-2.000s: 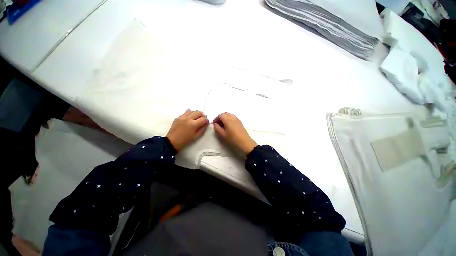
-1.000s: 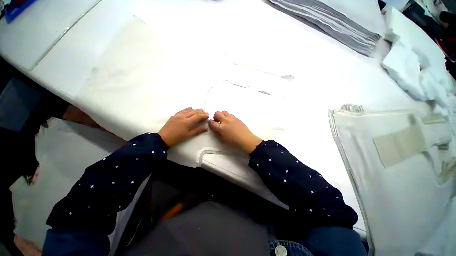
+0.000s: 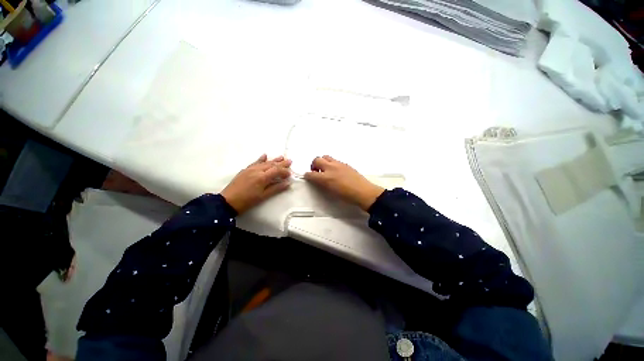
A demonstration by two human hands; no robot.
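Observation:
A large cream garment panel (image 3: 191, 120) lies flat at the table's near edge, faint against the white top. Its U-shaped neckline edge (image 3: 288, 139) shows as a thin curved line, with strap-like ends pointing right. My left hand (image 3: 260, 183) rests on the panel, fingertips at the lower left of the curve. My right hand (image 3: 342, 182) is just right of it, thumb and fingers drawn together at the lower part of the edge. A small gap separates the hands. A second curved cutout with a folded-looking border lies at the table edge below them.
Right: flat pile of off-white panels (image 3: 558, 247) with a beige fabric piece (image 3: 575, 185). Far side: stacked cut pieces (image 3: 459, 22). Far right: white crumpled cloth (image 3: 579, 70). Far left: blue tray (image 3: 35, 37) with pots. Lower left: piled panels (image 3: 116, 243) beside the table.
My right hand has moved slightly right, away from my left hand, widening the gap and baring the curved edge between them. The view has shifted a little, showing more of the blue tray.

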